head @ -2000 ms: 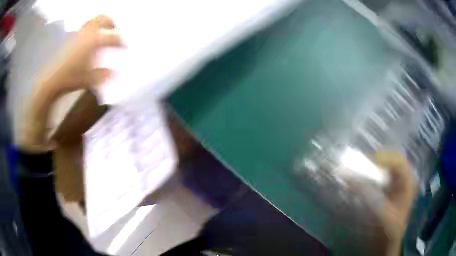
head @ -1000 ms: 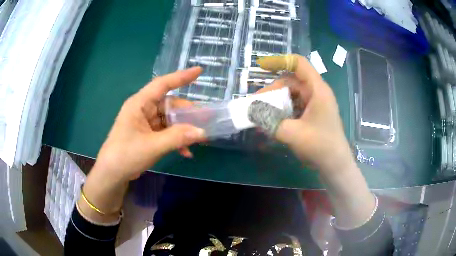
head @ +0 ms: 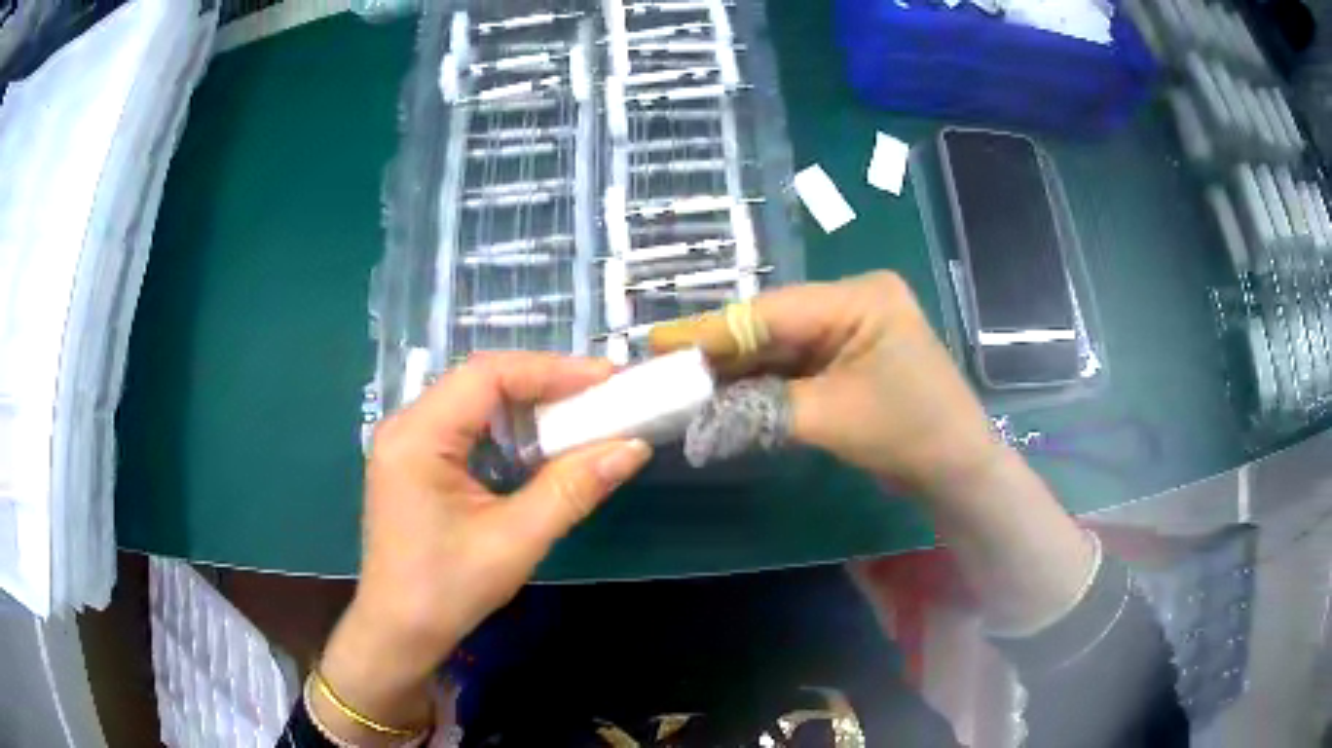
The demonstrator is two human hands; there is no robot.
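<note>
My left hand [head: 490,475] holds a white rounded housing [head: 625,405] between thumb and fingers, over the front edge of the clear blister tray. A darker or clear end of it shows at my left fingers. My right hand [head: 862,380], with a yellow cot on one finger and a grey mottled wrap on the thumb, is at the housing's right end. A thin metallic tip shows by the yellow cot; I cannot tell what it belongs to. The clear tray [head: 587,161] holds two columns of slim white-and-metal rods [head: 511,252].
Two small white pieces [head: 825,199] lie right of the tray. A smartphone [head: 1008,256] in a clear case is farther right, below the blue bin [head: 993,73]. White sheets [head: 81,292] are stacked at left. Filled side trays [head: 1268,278] stand far right. A white moulded tray [head: 219,665] is below the bench edge.
My left hand has gone from the white stack to the housing in front of me. Since one second ago, the housing has turned and its clear part is mostly hidden; the view has shifted.
</note>
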